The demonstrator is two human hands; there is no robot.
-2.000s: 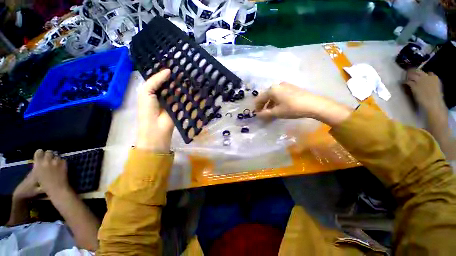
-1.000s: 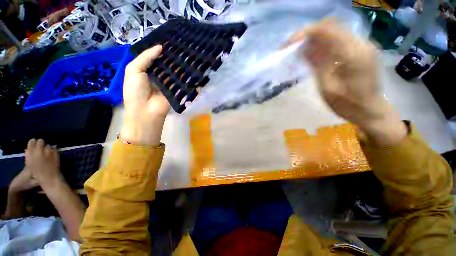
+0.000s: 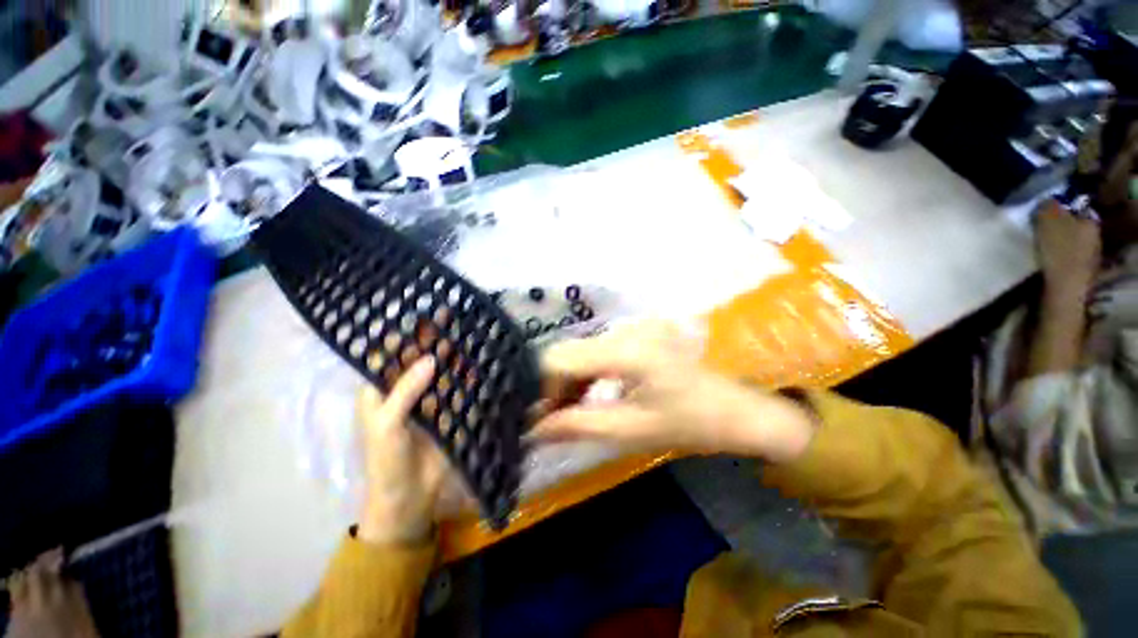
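Note:
The black perforated tray (image 3: 399,305) is tilted over the bench, with pale bench showing through many of its round holes. My left hand (image 3: 406,461) holds its near lower part, thumb on top. My right hand (image 3: 649,386) is at the tray's right edge, thumb and fingers close together there; its fingertips are blurred, so whether they pinch a part cannot be told. Small round black parts (image 3: 574,294) lie loose on the clear plastic bag (image 3: 499,218) just right of the tray.
A blue bin (image 3: 187,312) of black parts stands at left. White curved housings (image 3: 312,112) are heaped behind it. White tissue (image 3: 792,199), a black round object (image 3: 880,115) and a black box-shaped fixture (image 3: 998,125) lie to the right. A neighbour's hand (image 3: 50,598) and dark tray show at lower left.
The view has shifted. My right hand has let go of the lifted plastic bag and moved to the tray's right edge. The bag lies flat again. My left hand still holds the tray.

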